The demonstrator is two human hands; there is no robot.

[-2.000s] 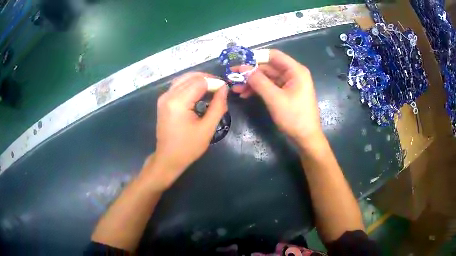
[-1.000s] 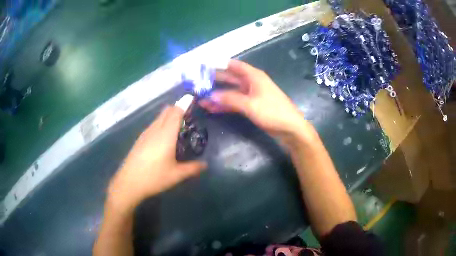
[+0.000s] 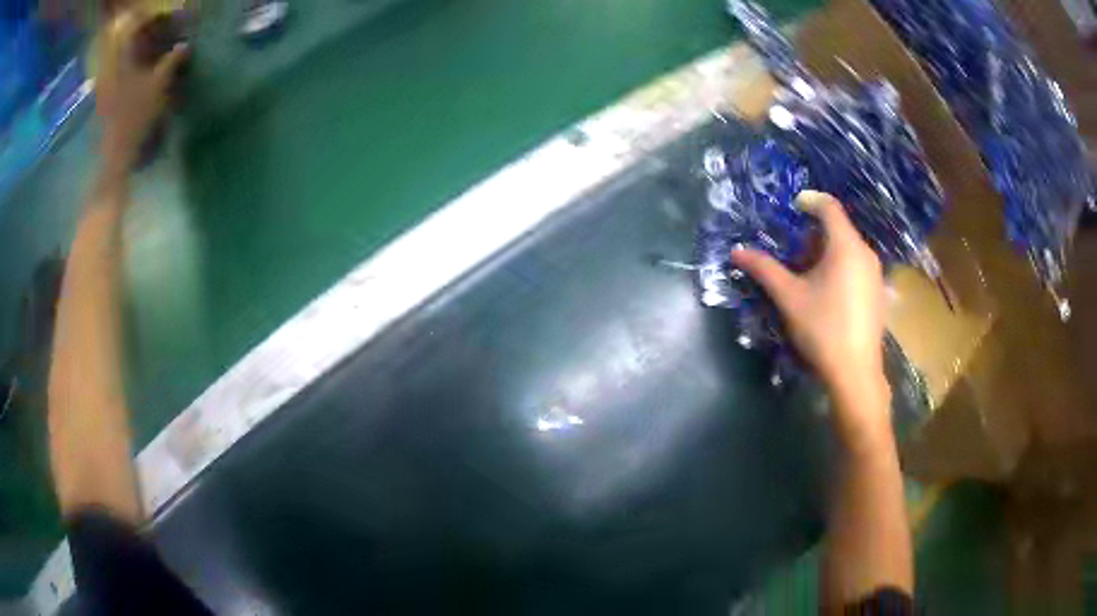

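The pile of wired blue boards [image 3: 764, 193] lies at the right of the dark worktop [image 3: 481, 481], a tangle with white rings and wires. My right hand [image 3: 830, 283] is over the pile, thumb and fingers apart, fingertips against its boards. My left hand [image 3: 138, 78] is stretched far to the upper left over the green belt [image 3: 397, 132]. It is blurred. A dark patch shows at its fingers, but whether it is a held part cannot be told.
A white scuffed edge strip [image 3: 409, 265] separates worktop and belt. A small pale round unit [image 3: 262, 18] is on the belt at the top. Brown cardboard [image 3: 938, 325] and a second blue bundle [image 3: 1010, 132] are at the right. A blurred blue mass is at the far left.
The lit board and the black round housing are gone from the middle of the worktop. My left hand has moved far up and left, my right hand right to the pile.
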